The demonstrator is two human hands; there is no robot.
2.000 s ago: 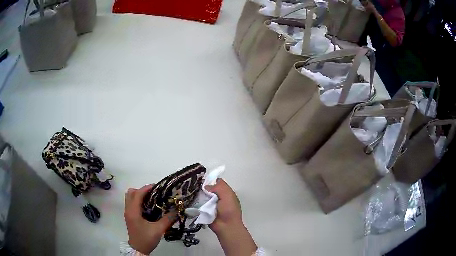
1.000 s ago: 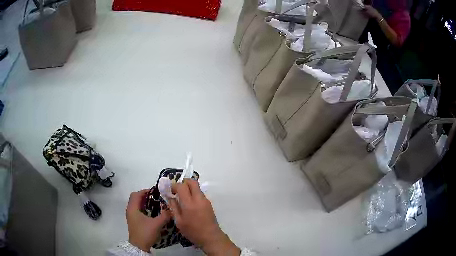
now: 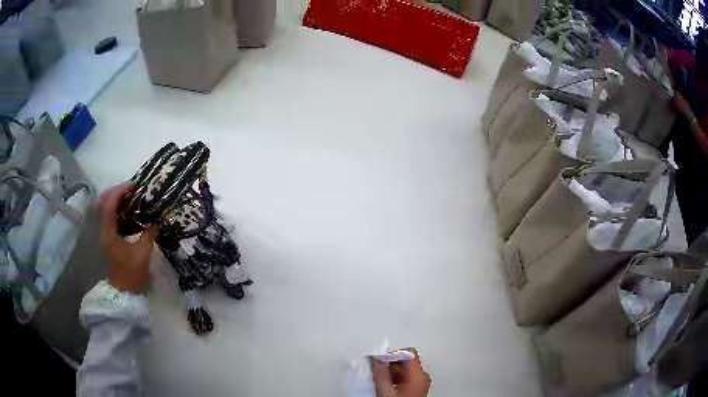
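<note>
My left hand [image 3: 126, 240] holds a small leopard-print bag with black trim [image 3: 167, 182] at the left of the table. It is at the upper edge of another leopard-print bag [image 3: 203, 252], which lies on the table with a black strap bundle and white wrap at its lower end. The two bags overlap in view; whether they touch is unclear. My right hand [image 3: 400, 374] is at the bottom edge, partly cut off, with a piece of white tissue [image 3: 362, 376] pinched in its fingers.
Taupe tote bags [image 3: 574, 248] stuffed with white paper stand along the right side. More totes stand at the left edge [image 3: 66, 256] and back left [image 3: 186, 46]. A red tray or box [image 3: 392, 32] lies at the back, a blue object [image 3: 77, 126] at left. A person's arm [image 3: 689, 116] shows far right.
My left hand has moved the leopard bag left and up to the other one. My right hand has come off the bag, holding tissue. The view has shifted left.
</note>
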